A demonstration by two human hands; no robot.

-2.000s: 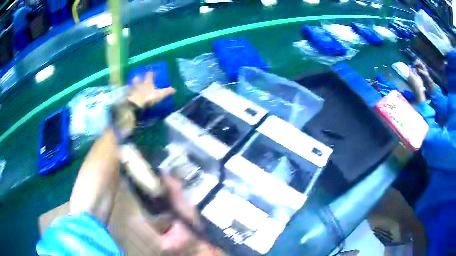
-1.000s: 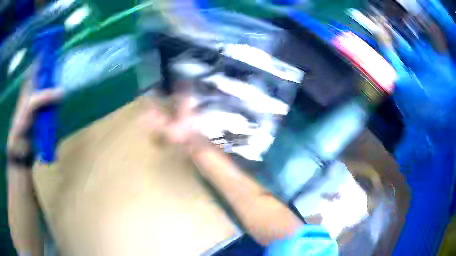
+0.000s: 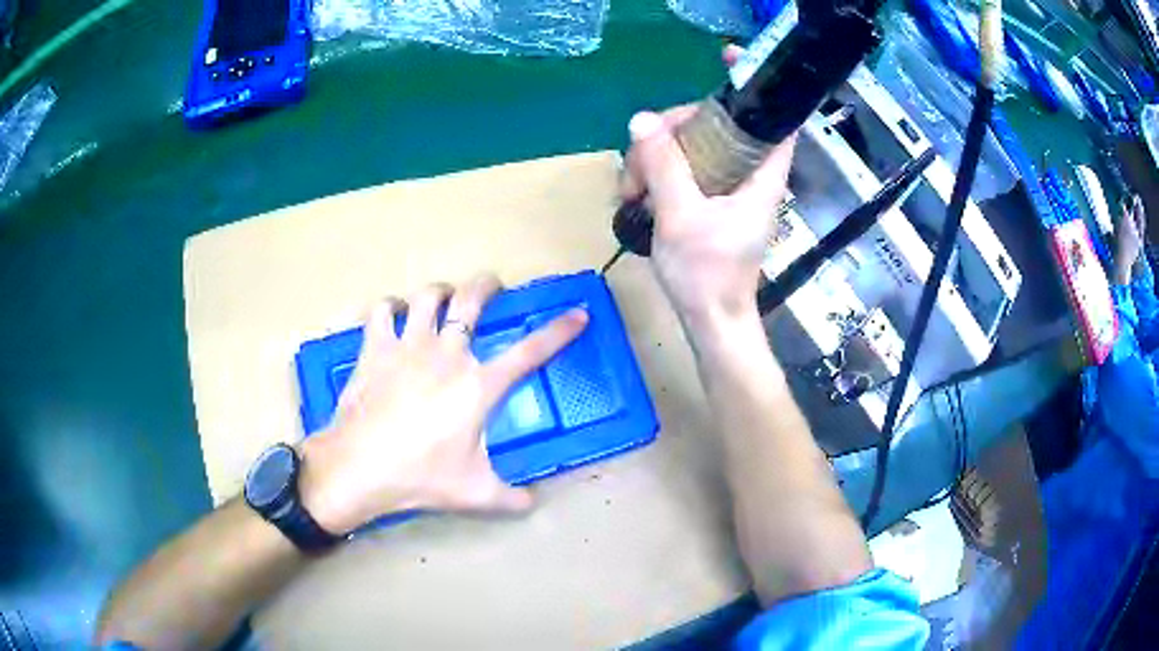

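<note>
A blue handheld device (image 3: 585, 393) lies back up on a tan cardboard sheet (image 3: 534, 560), its raised panel and dotted patch showing. My left hand (image 3: 426, 394), with a watch on the wrist, lies spread flat over the left and middle of the device, pressing on it. My right hand (image 3: 712, 216) is closed around the tan grip of a black electric screwdriver (image 3: 794, 70). The screwdriver is tilted, and its thin bit points down at the device's top right corner. I cannot tell whether the bit touches it or carries a screw.
White-grey screw feeder boxes (image 3: 877, 274) stand right of the cardboard, with a black cable (image 3: 947, 242) hanging in front. Another blue device (image 3: 250, 57) lies screen up at the upper left, beside clear plastic (image 3: 458, 23). A person in blue (image 3: 1099, 471) is at the far right.
The blurred blue device held upright at the left now lies on the cardboard under my left hand. My right hand has moved up and now holds the screwdriver.
</note>
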